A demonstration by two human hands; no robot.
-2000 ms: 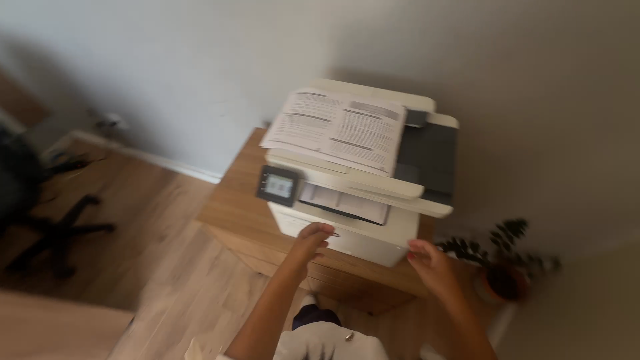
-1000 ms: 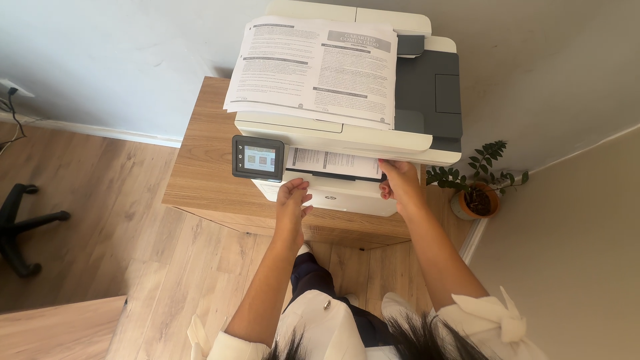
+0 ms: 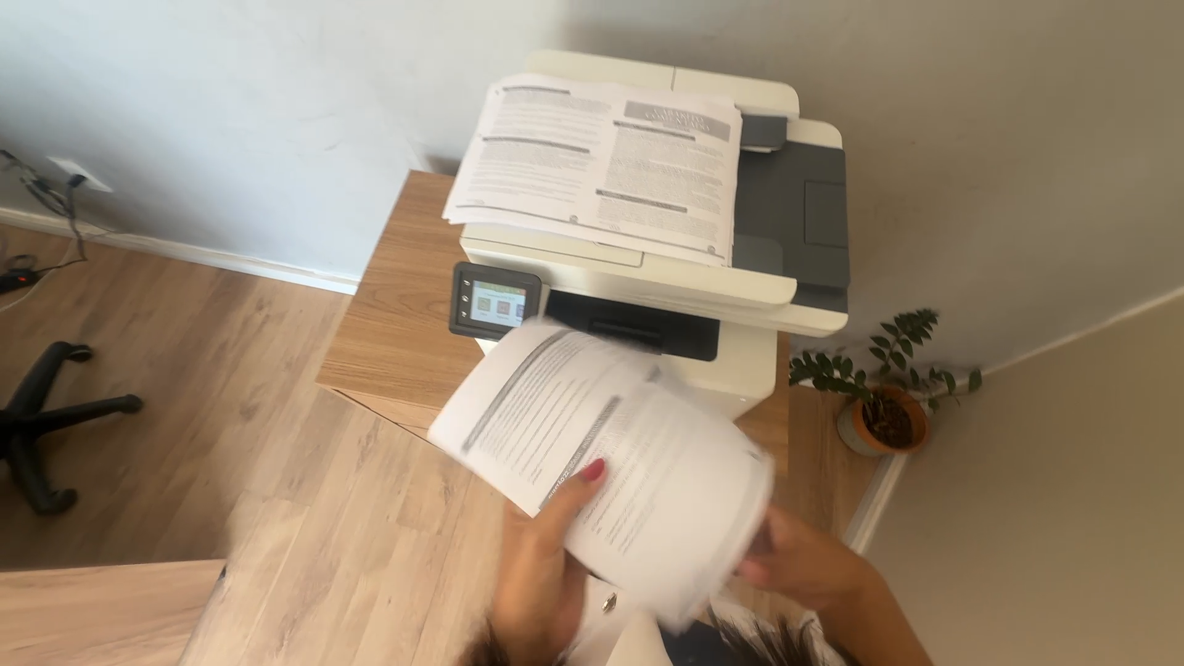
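Observation:
Printed sheets of paper (image 3: pixel 638 453), blurred and slightly curved, are held in front of the printer. My left hand (image 3: pixel 550 546) grips their lower left edge, its thumb on top of the print. At their right edge, my right hand (image 3: pixel 786 560) has its fingers partly behind the paper. A white multifunction printer (image 3: pixel 749 356) stands on a wooden cabinet; its dark output slot (image 3: pixel 638 324) shows no paper. Another stack of printed sheets (image 3: pixel 601 166) lies across the printer's top, beside the dark grey document feeder (image 3: pixel 800 203). The small touchscreen panel (image 3: pixel 495 301) is lit.
The wooden cabinet (image 3: pixel 398 277) stands against the wall. A potted plant (image 3: pixel 883 421) is on the floor to its right. At the left are a black chair base (image 3: pixel 46 425), cables by a wall outlet (image 3: pixel 79 176), and a wooden surface's corner (image 3: pixel 102 610).
The sheets that lay in the output slot a second ago are out of it and in my hands. Both hands have moved back from the printer toward my body.

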